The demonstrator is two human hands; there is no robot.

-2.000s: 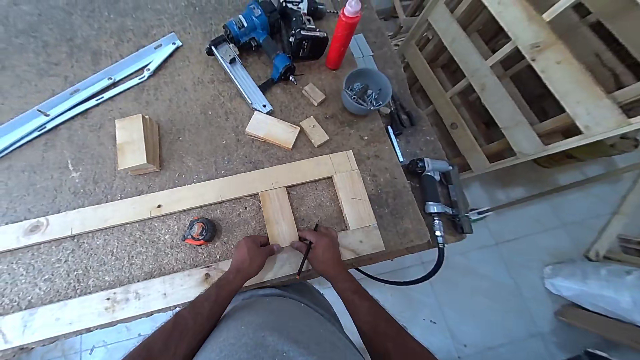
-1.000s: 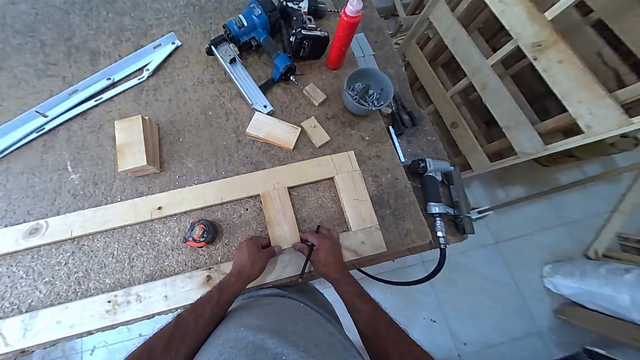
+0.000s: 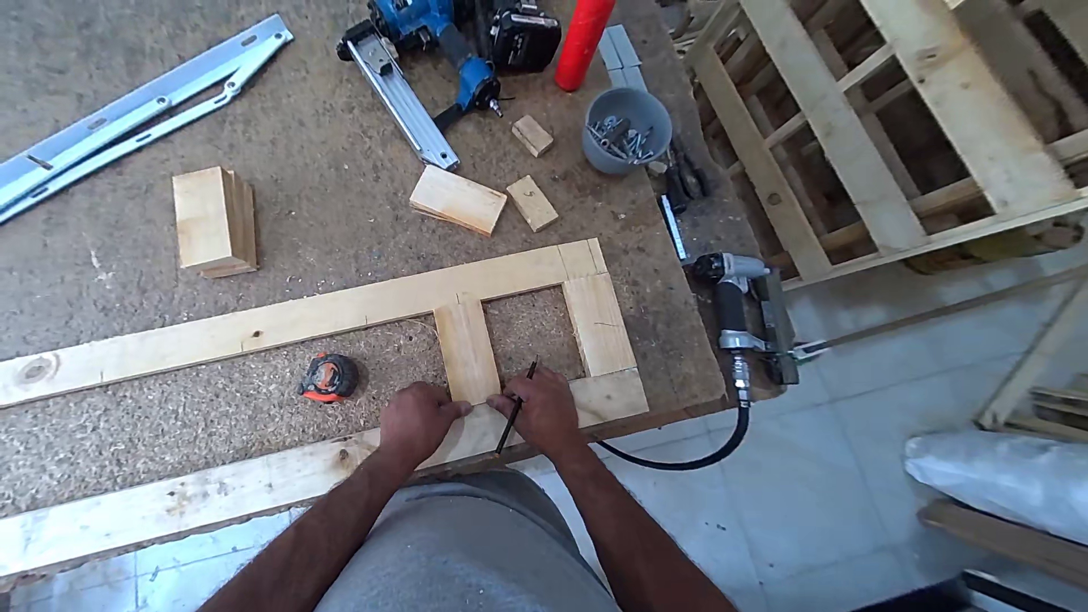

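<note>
My left hand [image 3: 416, 421] rests on the near wooden rail [image 3: 255, 478], its thumb at the lower left corner of a short wooden crosspiece [image 3: 469, 350]. In my right hand [image 3: 541, 408] is a dark pencil [image 3: 517, 408], and its fingers lie by the lower right corner of the same crosspiece. That piece spans the near rail and the far wooden rail [image 3: 340, 313]. A second short crosspiece [image 3: 601, 323] joins the rails at their right end. Between the rails, left of my hands, sits a tape measure [image 3: 329, 376].
Beyond the frame lie a stack of wood blocks [image 3: 204, 221], loose blocks [image 3: 459, 200], a blue nail gun [image 3: 425, 76], a red bottle [image 3: 585, 42] and a bucket of screws [image 3: 627, 132]. A pneumatic tool [image 3: 733, 297] with a black hose is at the workbench's right edge, near wooden pallets [image 3: 841, 127].
</note>
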